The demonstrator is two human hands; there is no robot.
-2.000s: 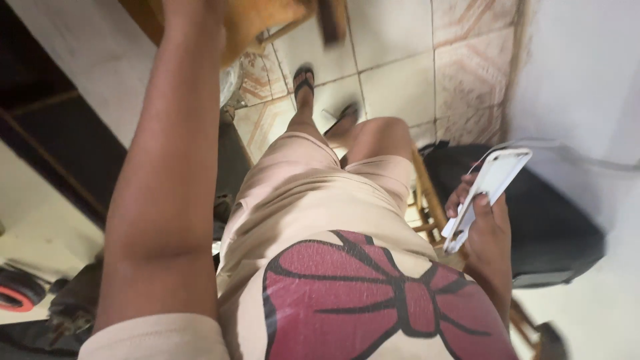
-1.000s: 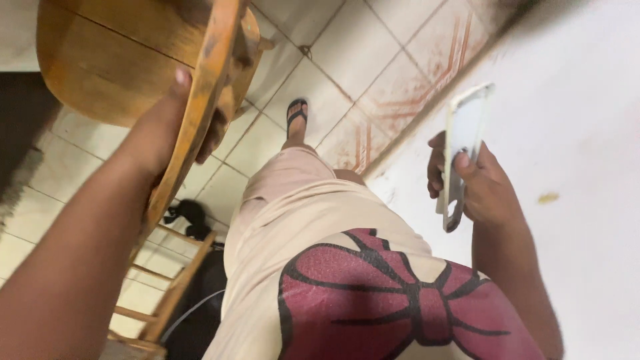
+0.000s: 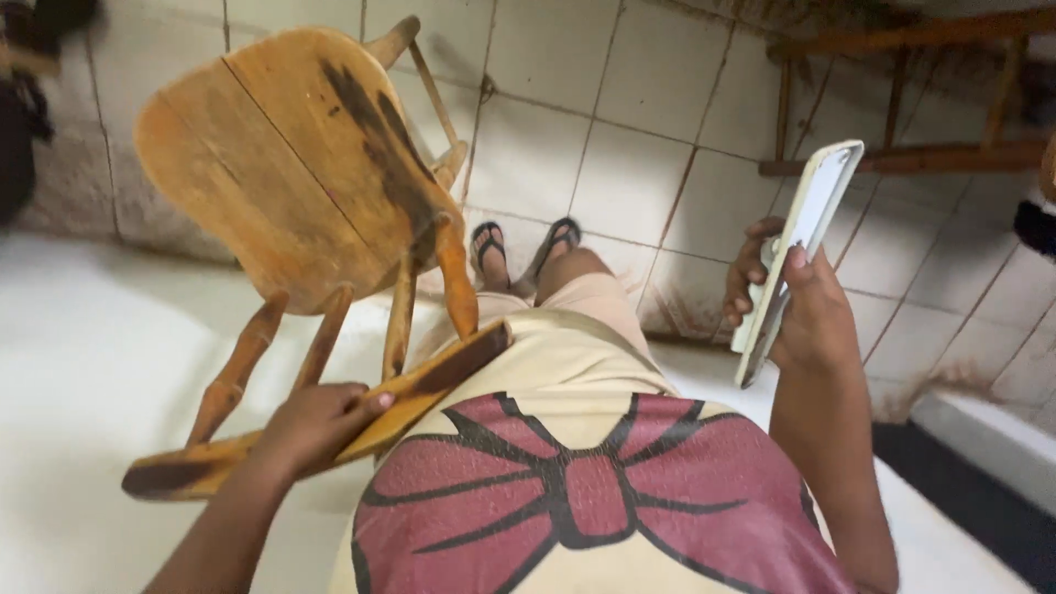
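Observation:
My left hand is closed around the top rail of a wooden chair, whose seat, turned spindles and part of the legs show at the left. Dark worn patches mark the seat and both ends of the rail. In my right hand, at the right, is a thin white phone-like device, held upright and tilted, with my thumb on its near face and my fingers behind it. A smaller pale piece shows between it and my fingers; what it is I cannot tell.
White floor tiles with dark joints lie around my feet in black flip-flops. A wooden ladder-like frame is at the upper right. Dark items stand at the upper left edge. A pale ledge with a dark strip is at the lower right.
One second ago my left hand was on the chair's rail higher in view; the rail now lies low, across my front. The device stays in my right hand. The view has turned a lot.

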